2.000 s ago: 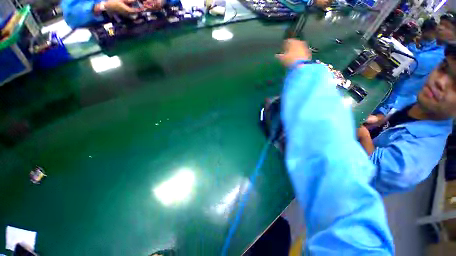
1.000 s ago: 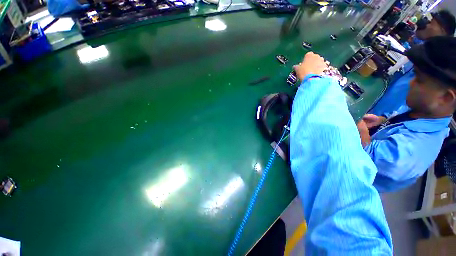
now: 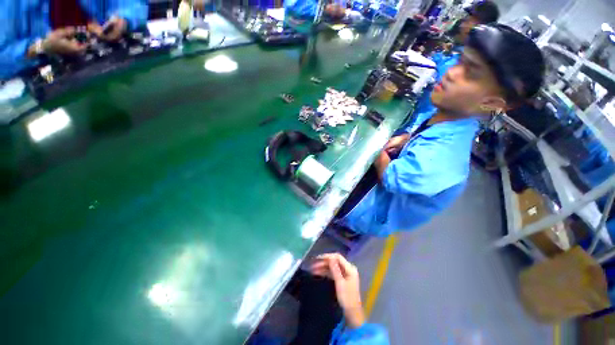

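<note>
My right hand [image 3: 342, 279] is low in the picture, just off the bench's front edge and above dark clothing, with its blue sleeve cut off by the lower rim. Its fingers are bent together and blurred; I cannot tell whether they hold a small part. My left hand is not in view. A heap of small white and silver parts [image 3: 339, 108] lies on the green mat [image 3: 168, 162], with darker modules [image 3: 305, 113] at its left side. A solder wire spool [image 3: 314, 173] with a green rim sits nearer, beside a black curved band [image 3: 275, 153].
A person in a blue smock and black cap [image 3: 421, 168] sits at the right of the bench. Other workers' hands [image 3: 64, 42] are over black trays [image 3: 88, 71] across the bench. A carton [image 3: 563, 283] and shelving stand at the far right, beyond the yellow-lined floor.
My right hand has moved from the heap back towards me, past the bench edge. The view has turned right, showing the whole heap and the spool. The blue cord no longer shows.
</note>
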